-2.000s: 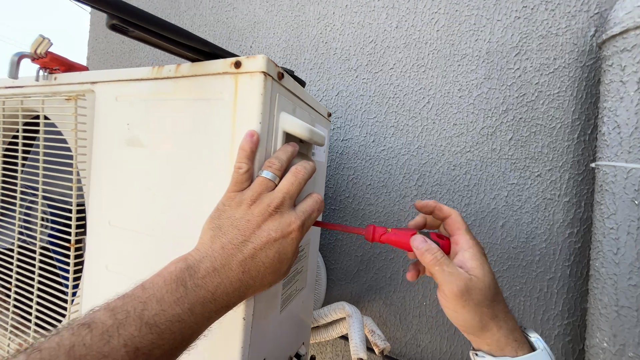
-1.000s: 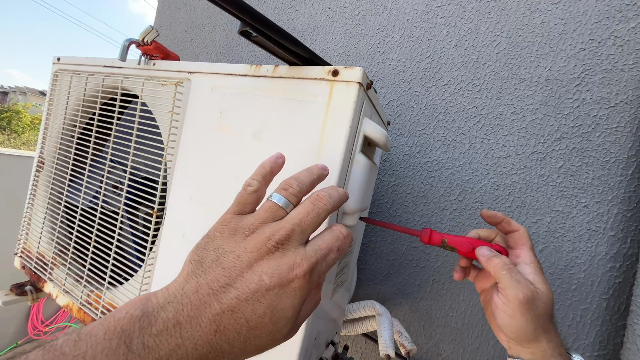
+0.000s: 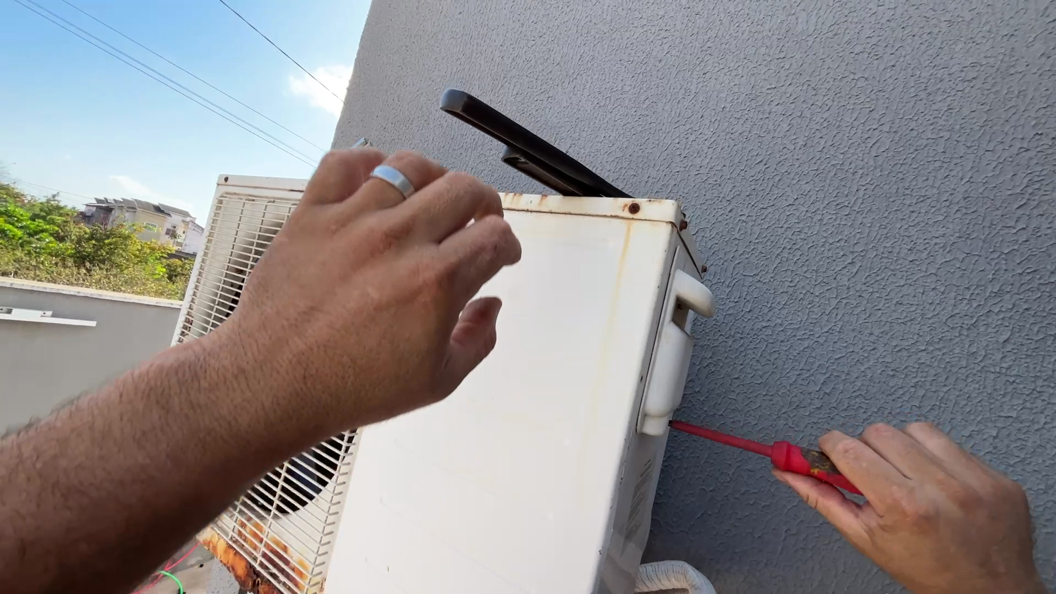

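Note:
My right hand (image 3: 932,503) grips the handle of a red insulated screwdriver (image 3: 726,437). The screwdriver's tip meets the lower end of the white plastic side cover (image 3: 670,371) on an air conditioner outdoor unit (image 3: 511,396). My left hand (image 3: 388,272), with a silver ring on one finger, is raised in front of the unit's front panel and grille, its fingers curled and nothing seen in them. The palm side is hidden from view.
A textured grey wall (image 3: 866,206) stands close along the unit's side. A black bar-like piece (image 3: 528,140) juts above the rusty top edge. White wrapped pipes (image 3: 676,577) come out low at the side. The fan grille (image 3: 239,256) has rust at its bottom.
My left hand has come off the unit's side edge, moved up and left, and its fingers have curled. The screwdriver stays at the side cover in my right hand. The view has shifted.

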